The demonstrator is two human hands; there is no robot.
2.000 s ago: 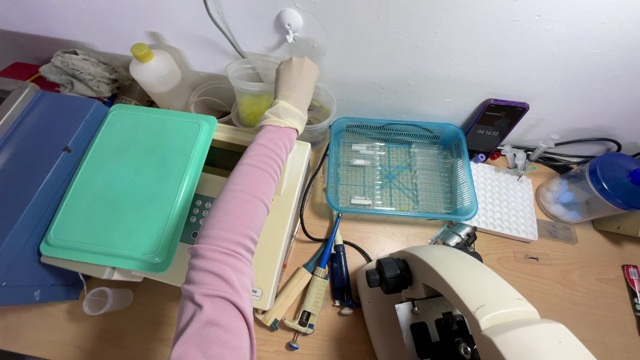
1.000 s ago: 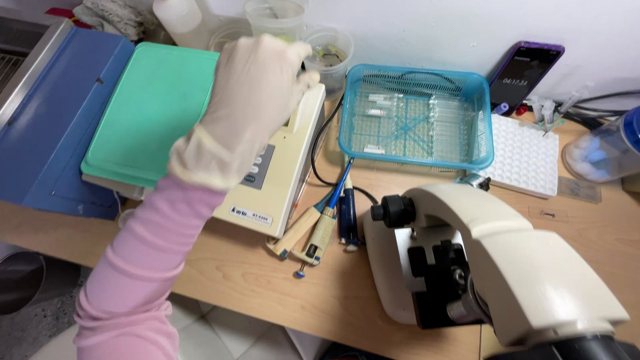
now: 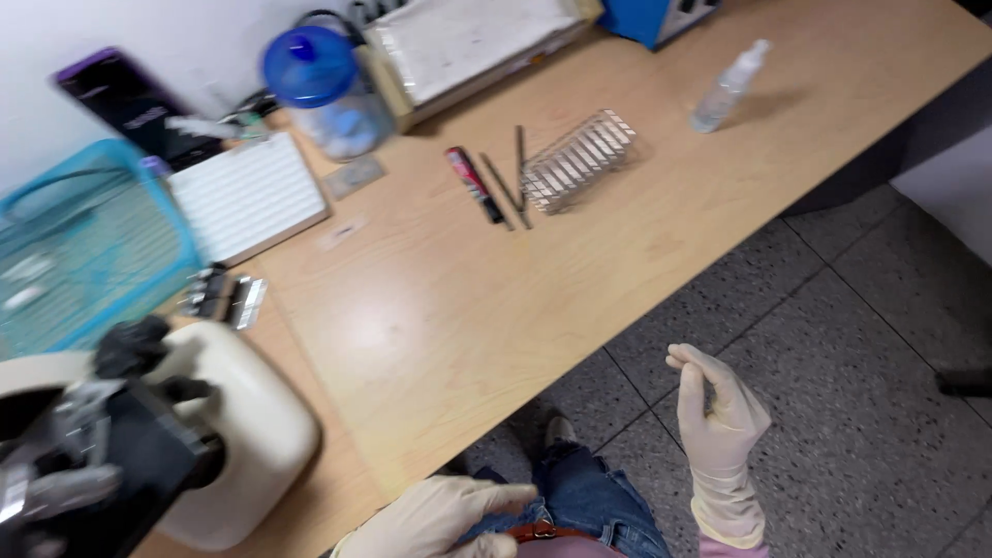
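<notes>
My right hand (image 3: 721, 415), in a pale latex glove with a pink sleeve, hovers over the floor beyond the table's front edge. Its thumb and fingertips are close together; whether something small sits between them cannot be told. My left hand (image 3: 446, 515), gloved alike, is at the bottom edge near the table's front edge, fingers apart, with nothing visible in it. On the table lie a metal wire rack (image 3: 581, 161), a red and black marker (image 3: 474, 184) and thin dark tools (image 3: 508, 190). A clear spray bottle (image 3: 728, 89) stands farther right.
A cream microscope (image 3: 256, 434) fills the lower left, beside a blue plastic basket (image 3: 182, 225). Behind are a white well rack (image 3: 248, 194), a phone (image 3: 128, 101), a blue-lidded jar (image 3: 318, 85) and a covered box (image 3: 473, 39). Grey speckled floor (image 3: 821, 333) lies beyond the table edge.
The view has swung far to the right. The gloved hand that was over the cream device and the tubs is away from them; two gloved hands now show near my body.
</notes>
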